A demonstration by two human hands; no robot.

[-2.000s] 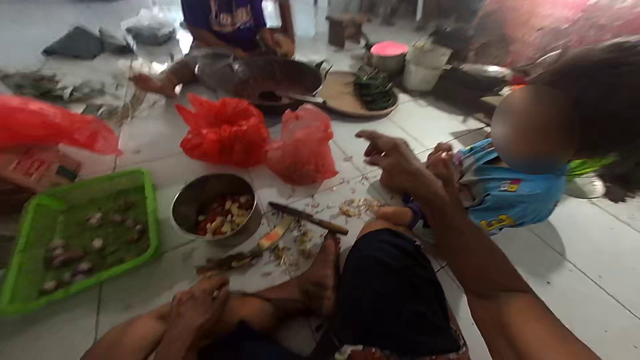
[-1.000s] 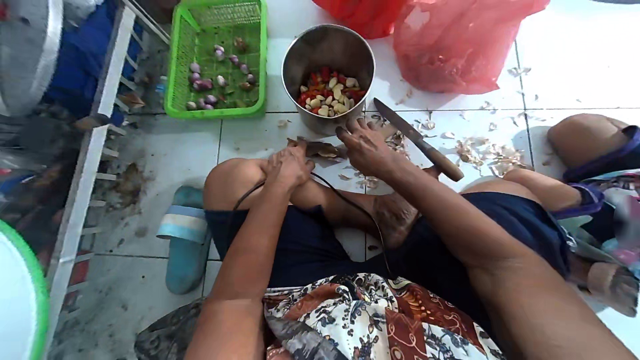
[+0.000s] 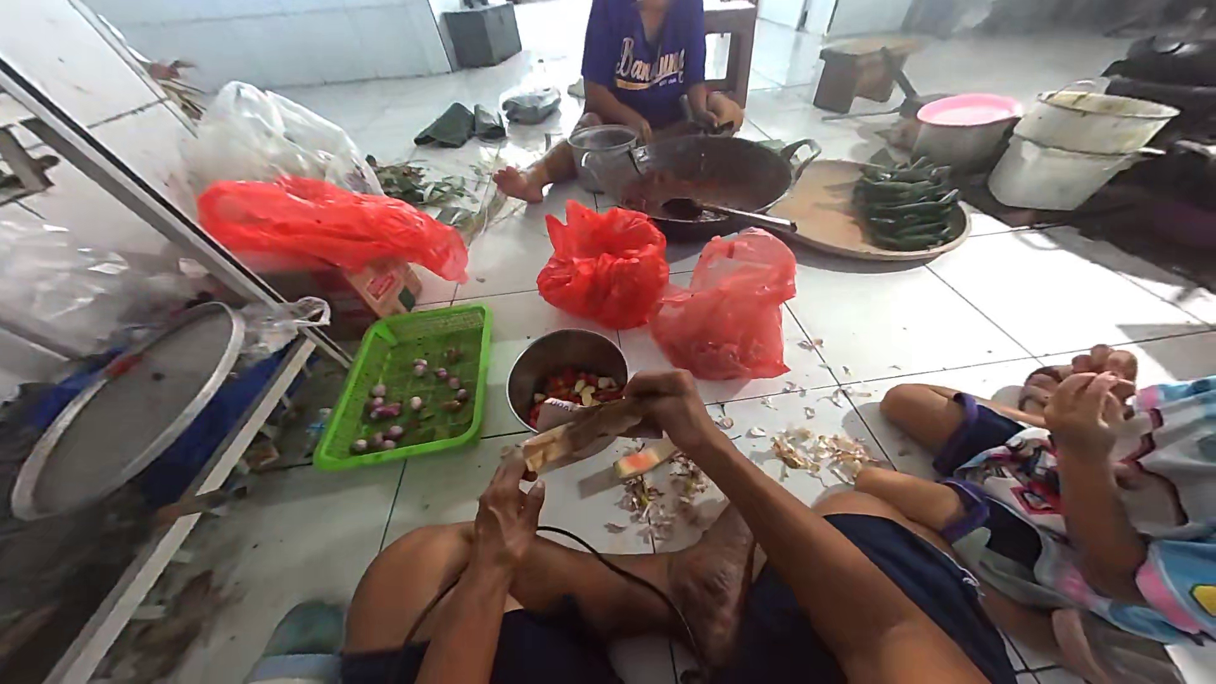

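Observation:
A long, flat, blurred object (image 3: 594, 429), pale at its left end and grey-brown farther right, spans my two hands above the floor. My left hand (image 3: 507, 513) pinches the pale end, while my right hand (image 3: 671, 404) grips the other end; whether it is a knife cannot be told. Just behind them stands a steel pot (image 3: 568, 353) with red pieces and pale peeled cloves, partly hidden. A pale piece with an orange-red patch (image 3: 642, 460) lies on the tiles among skins (image 3: 665, 494). Left of the pot is a green plastic basket (image 3: 481, 380) with small purple shallots (image 3: 387, 408).
Red plastic bags (image 3: 608, 266) stand beyond the pot. Farther back, a person in a blue shirt (image 3: 646, 57) sits behind a large wok (image 3: 712, 171) and a round tray (image 3: 817, 204). Another person's hand (image 3: 1083, 408) and legs are close on the right. A metal rack (image 3: 190, 532) borders the left.
The view has tilted up since one second ago. The knife that lay on the floor beside the pot no longer shows there. Both hands now hold the long flat object.

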